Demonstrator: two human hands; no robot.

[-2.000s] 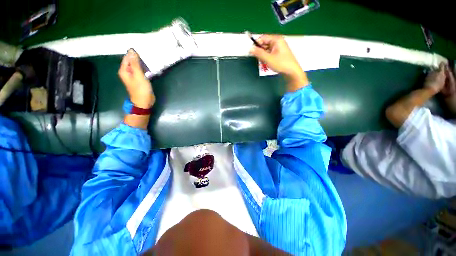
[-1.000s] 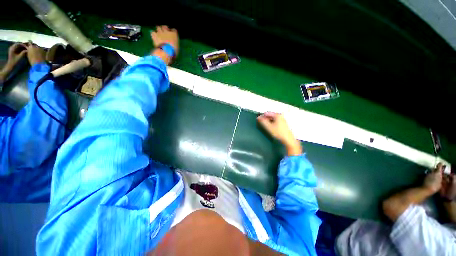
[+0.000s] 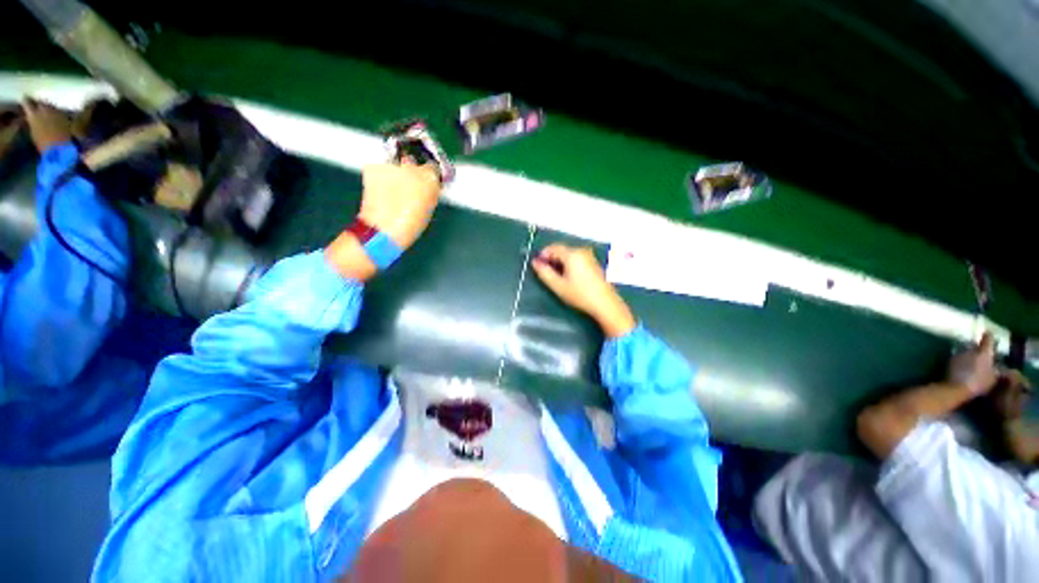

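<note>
My left hand holds an electronic unit by its near part, over the white edge rail. The unit is tilted, with a pale frame and dark middle, partly hidden by the fingers. My right hand is over the dark green bench, fingers curled together. A small dark thing shows at its fingertips, too blurred to name. Two more units, one close beyond the held one and one farther right, lie on the green belt.
A white paper sheet with a small red mark lies right of my right hand, against the rail. A black soldering stand with a pale-handled iron and cable is at left. People's hands and sleeves are at both sides. A pale bar crosses top left.
My left hand has come back from the belt to the rail, now with a unit in it. My right hand has shifted slightly left, away from the paper. The view has moved a little.
</note>
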